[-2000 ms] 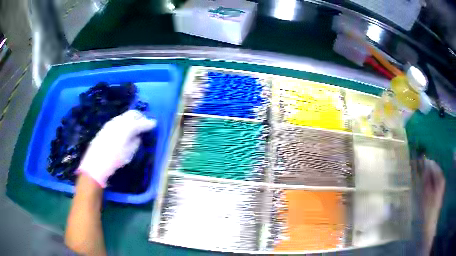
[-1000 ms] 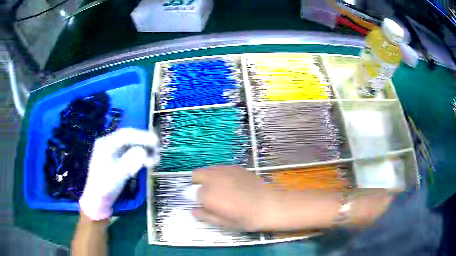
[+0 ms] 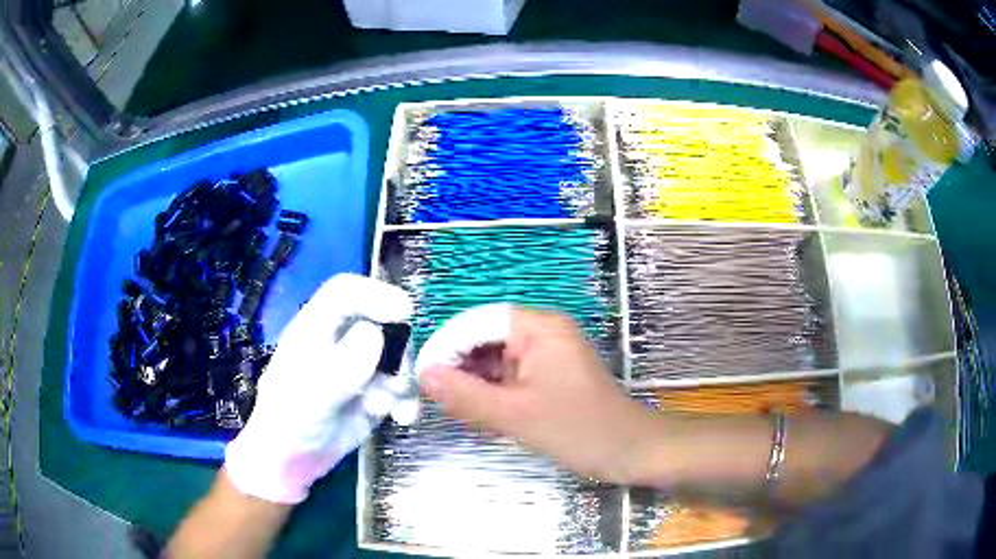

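Note:
My left hand [image 3: 328, 377], in a white glove, holds a black connector housing [image 3: 394, 348] between thumb and fingers, over the gap between the blue tray and the divided tray. My right hand [image 3: 524, 382], with white covers on fingertips, is just right of the housing, thumb and finger pinched together. A wire between them cannot be made out. White wires [image 3: 470, 491] lie below my right hand. Green wires [image 3: 513, 268] lie behind it. Orange wires [image 3: 732, 399] are partly hidden under my right forearm.
The blue tray [image 3: 93, 284] at left holds heaped black housings [image 3: 208, 295]. The divided tray [image 3: 620, 306] also holds blue wires [image 3: 497, 164], yellow wires [image 3: 715, 164] and brown wires [image 3: 715, 300]. A bottle [image 3: 906, 137] stands at upper right. A white box [image 3: 437, 11] is behind.
My left hand has moved right from the blue tray, and the black housing now shows in it. My right hand came in from the right to the white wires, then rose beside my left hand.

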